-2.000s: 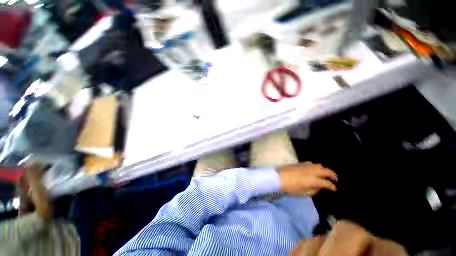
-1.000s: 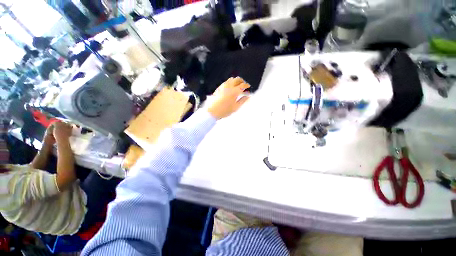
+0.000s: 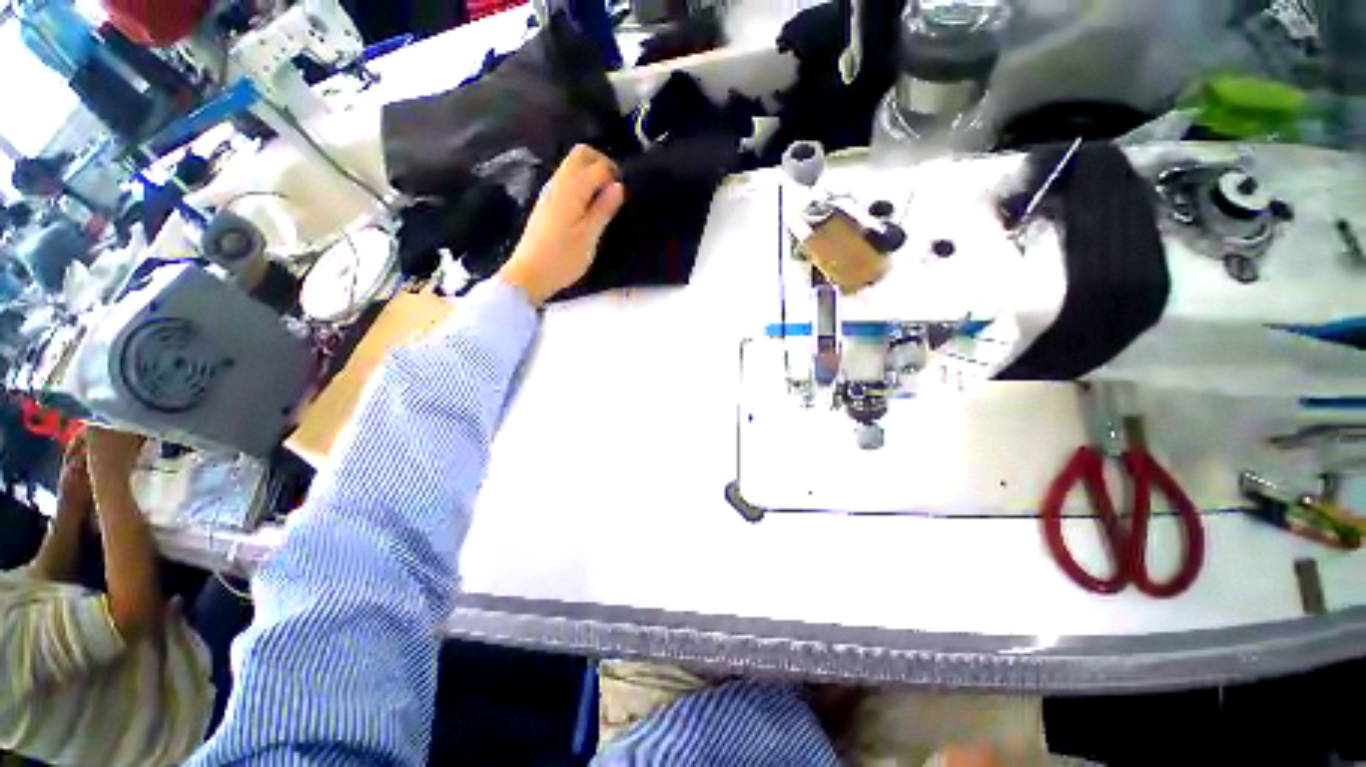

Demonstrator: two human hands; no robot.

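Note:
My left hand (image 3: pixel 566 225) is stretched out to the upper left, fingers bent, at the edge of the black cut pieces (image 3: pixel 655 228). Whether the fingers grip a piece is hidden. A small blurred patch of skin, probably my right hand (image 3: pixel 981 755), shows at the bottom edge, cut off. The white sewing machine head (image 3: pixel 959 270) with a blue stripe stands at centre right. Its presser foot (image 3: pixel 869 405) has no fabric under it that I can see.
Red-handled scissors (image 3: pixel 1124 517) lie right of the needle, with small tools (image 3: pixel 1300 510) and a brown block (image 3: pixel 1309 586) beyond. Tan cardboard (image 3: pixel 367 375) lies left, partly behind my sleeve. A grey machine (image 3: pixel 187 360) and a person's arm (image 3: pixel 123 532) are farther left. Black fabric (image 3: pixel 1116 262) drapes over the machine.
The view has swung from the lap to the table, then slightly right. Since one second ago my left hand has moved farther left and away along the black pieces.

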